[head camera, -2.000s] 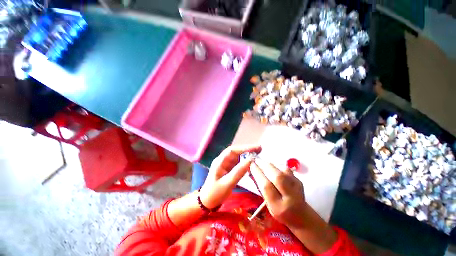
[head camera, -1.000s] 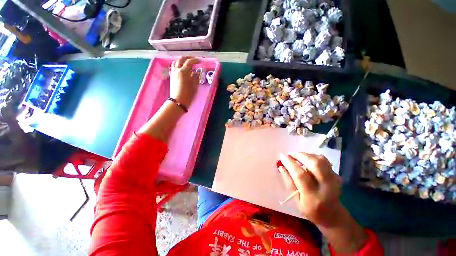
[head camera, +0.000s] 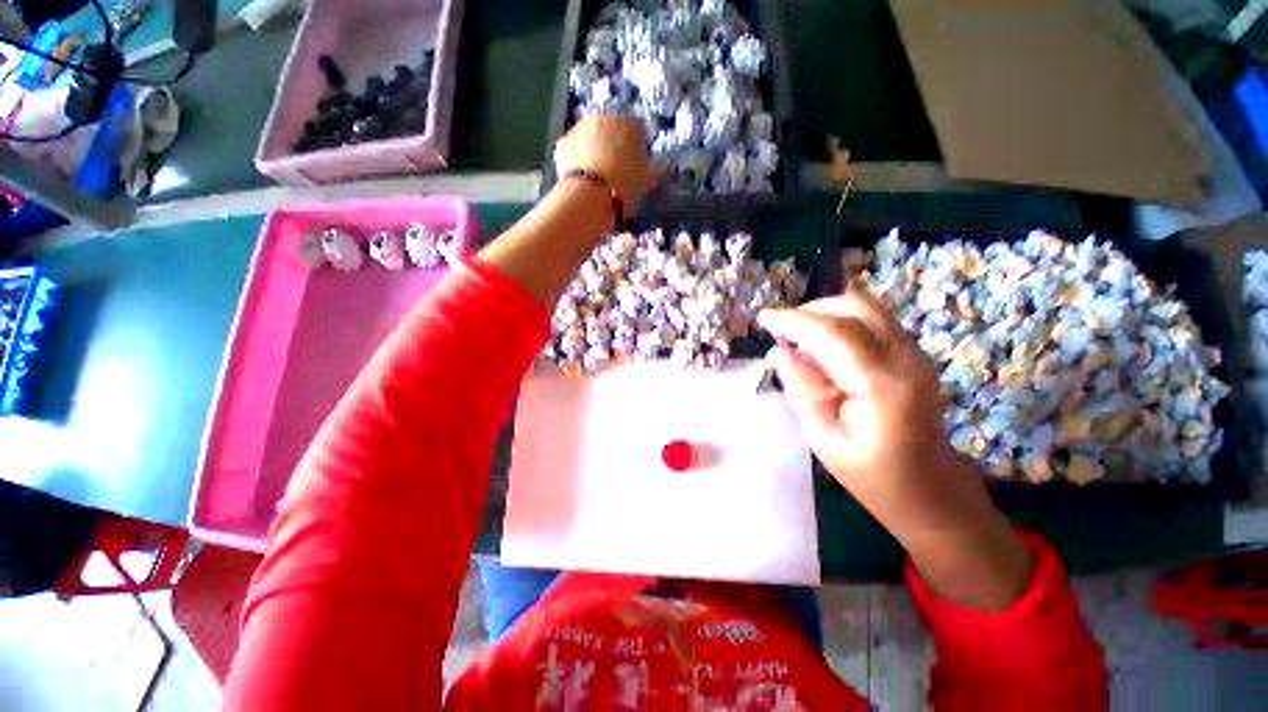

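Observation:
My left hand [head camera: 608, 156] is at the near left edge of the black tray of larger grey-white pieces [head camera: 681, 70]; its fingers are partly hidden and I cannot tell what they hold. My right hand [head camera: 862, 397] is raised above the right edge of the pale board [head camera: 654, 529], fingertips together near the small parts. I cannot make out what is between them. A small red pot or cap [head camera: 679, 455] stands on the board. A heap of small whitish and tan parts [head camera: 668, 299] lies behind the board.
The bright pink tray [head camera: 327, 362] on the left holds several pieces along its far end. A pale pink bin [head camera: 355, 153] holds black parts. A black tray of small parts [head camera: 1071, 362] is on the right. A cardboard sheet [head camera: 1043, 91] lies far right, a blue tray [head camera: 21, 334] far left.
My left hand has left the pink tray and moved right to the tray of larger pieces. My right hand has moved away from the red pot, up and to the right. The view has shifted right.

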